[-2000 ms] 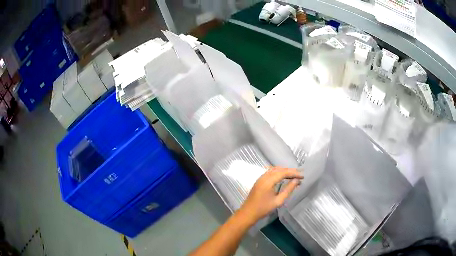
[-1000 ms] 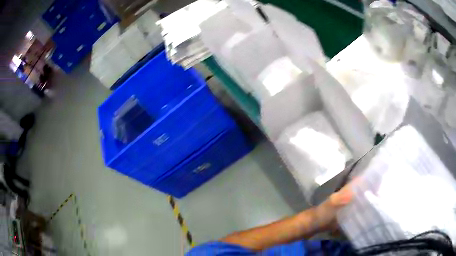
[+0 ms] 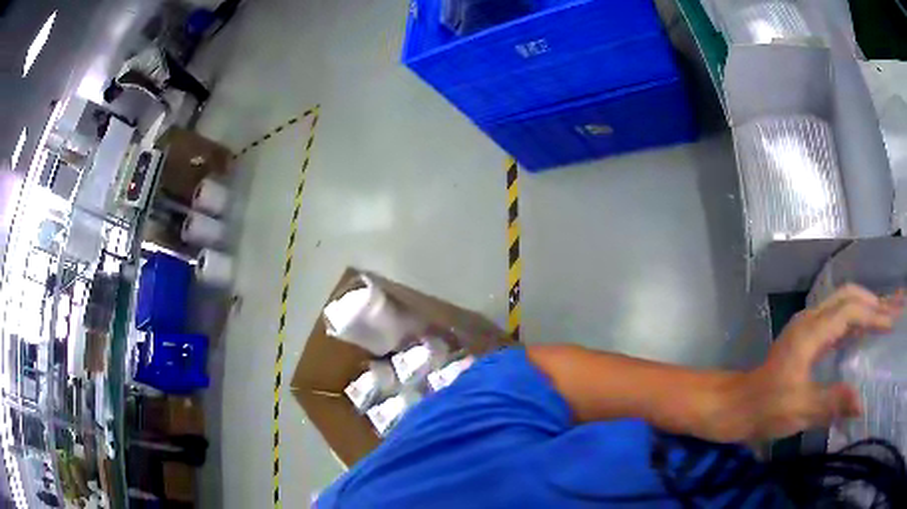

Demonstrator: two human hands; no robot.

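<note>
My left hand (image 3: pixel 796 376) is at the right edge with its fingers apart, over a white box whose ribbed white bundle (image 3: pixel 877 383) shows partly behind the fingers. No object is seen in its grasp. Beside it, another open white box (image 3: pixel 776 82) stands at the bench edge with a white ribbed bundle (image 3: pixel 796 179) lying inside. The right edge of the picture cuts off the nearer box. My right hand is not in view.
An open brown carton (image 3: pixel 323 363) with several white bagged parts (image 3: pixel 378 318) stands on the floor by my sleeve. Stacked blue totes (image 3: pixel 587 75) stand at the top. Yellow-black tape (image 3: pixel 513 239) marks the floor. Shelving is at far left. Black cords (image 3: pixel 845 467) hang at lower right.
The view has swung left and down, bringing the brown carton into sight. My left hand was against a large white bundle; now its fingers are spread over the nearer box.
</note>
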